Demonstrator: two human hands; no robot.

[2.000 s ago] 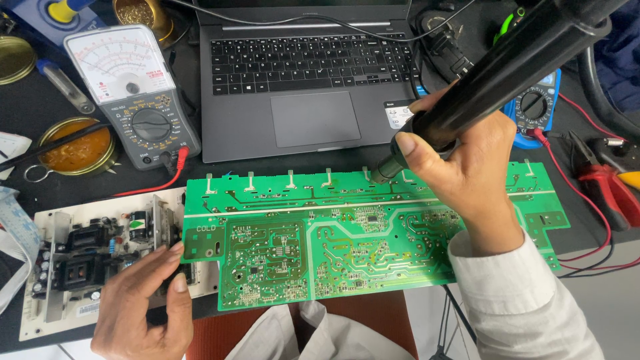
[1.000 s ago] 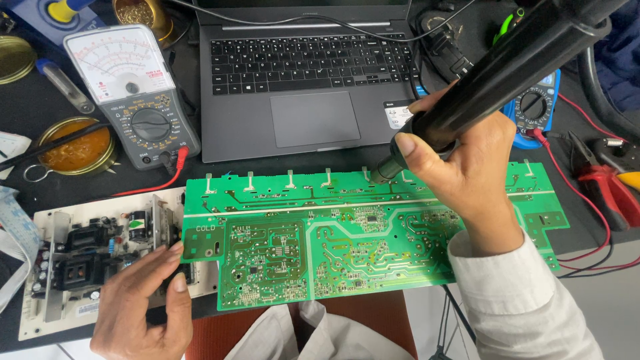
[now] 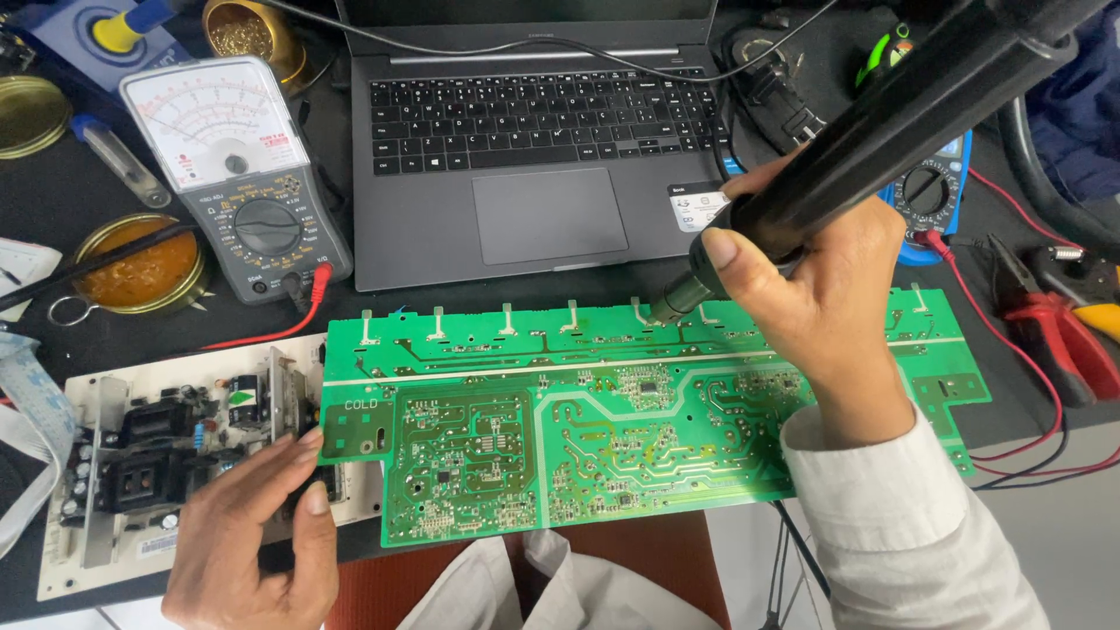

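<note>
A long green printed circuit board lies solder side up, its right half partly under my right arm. My right hand grips a black cylindrical tool with a narrow dark tip. That tip meets the board's upper part, near a row of pale pads; whether it touches cannot be told. My left hand has its thumb and fingers apart, with the fingertips at the board's left edge. Beneath that hand and partly under the green board is a pale circuit board with black transformers and capacitors.
Behind the board stands an open laptop. To its left are an analog multimeter, a tin of amber paste and brass wool in a holder. A blue digital multimeter, red test leads and red-handled pliers lie at right.
</note>
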